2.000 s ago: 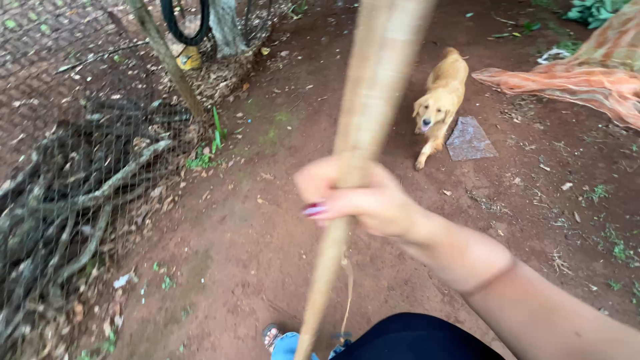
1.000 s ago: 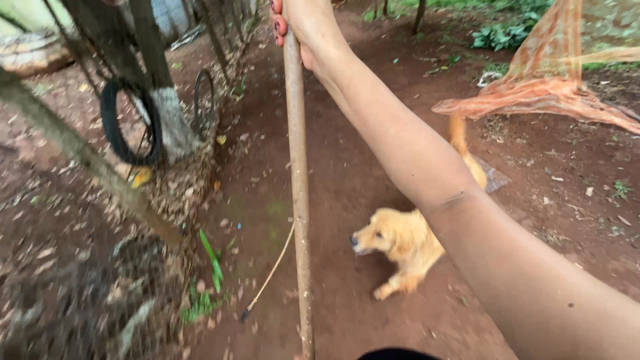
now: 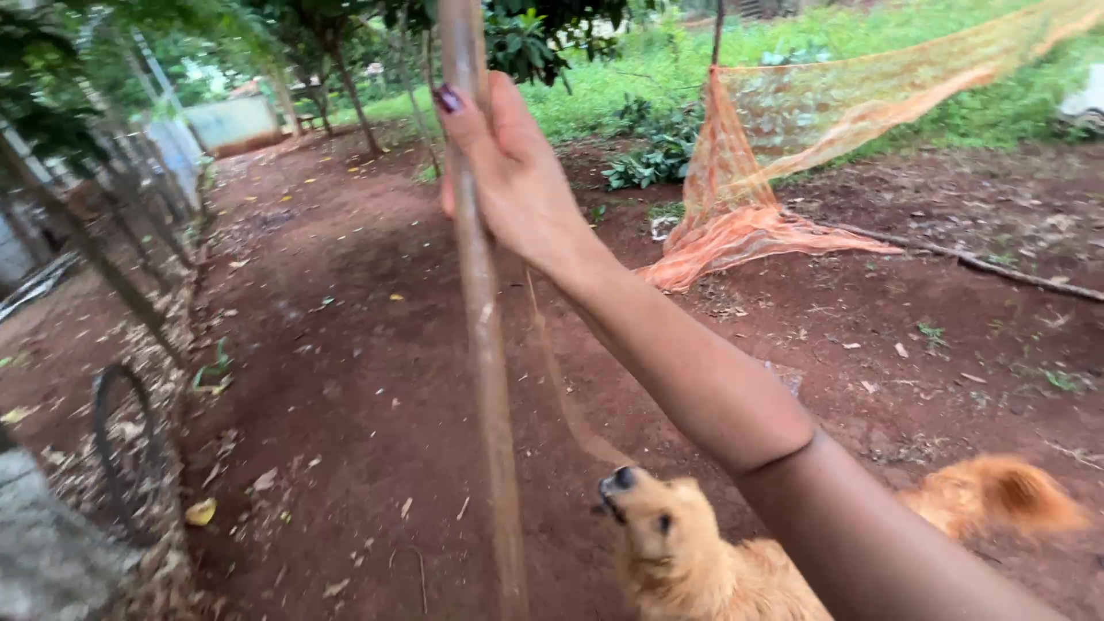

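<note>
My right hand (image 3: pixel 513 168), with dark nail polish, is wrapped around a long wooden pole (image 3: pixel 485 328) that stands nearly upright and runs out of the top and bottom of the view. A thin cord or strip (image 3: pixel 556 379) hangs behind the pole and curves down near the dog's nose; where it is fastened is hidden. Below my forearm a golden-haired dog (image 3: pixel 681 543) raises its muzzle towards the strip, and my arm covers part of its back. My left hand is out of the picture.
Orange netting (image 3: pixel 733 233) droops from a thin post to the red dirt (image 3: pixel 345 431) at the right. Beside it lies a long branch (image 3: pixel 975 259). A thin tree trunk (image 3: pixel 103 259), a dark tyre-like ring (image 3: pixel 125 431) and a pale trunk base (image 3: pixel 43 535) line the left side.
The view has tilted up towards the trees and grass. The dog, earlier facing left, now lifts its head close under my arm. My right hand still grips the pole.
</note>
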